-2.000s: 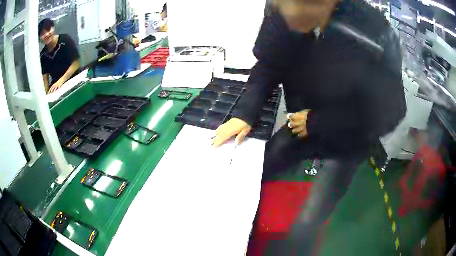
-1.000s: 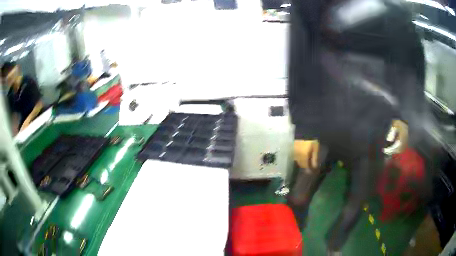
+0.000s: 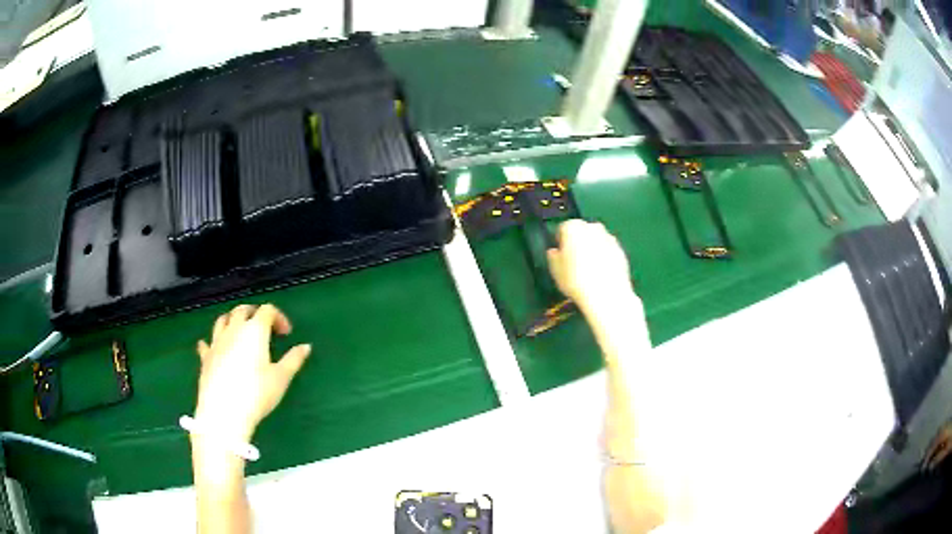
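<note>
My left hand (image 3: 242, 367) is open and empty over the green bench surface (image 3: 365, 365), in front of a large black tray (image 3: 89, 250). Stacked dark frames (image 3: 274, 156) stand upright in that tray as dense ridges. My right hand (image 3: 593, 266) has its fingers curled on the right side of a black phone middle frame (image 3: 512, 203) with gold-orange patches. This frame looks doubled or blurred, so I cannot tell if it is one or two. Another frame (image 3: 444, 515) lies on the white mat (image 3: 344, 495), cut off by the lower edge.
One frame (image 3: 123, 370) lies at the far left of the bench. Another frame (image 3: 686, 175) and several more lie to the right. A white strip (image 3: 485, 302) crosses the bench. A metal post (image 3: 603, 73) stands behind. Black trays lie at the back right (image 3: 720, 94) and right edge (image 3: 898, 302).
The view has swung left to the bench. Both my hands now show, the right one at a frame. The nearby person in dark clothes seen earlier is mostly out of view.
</note>
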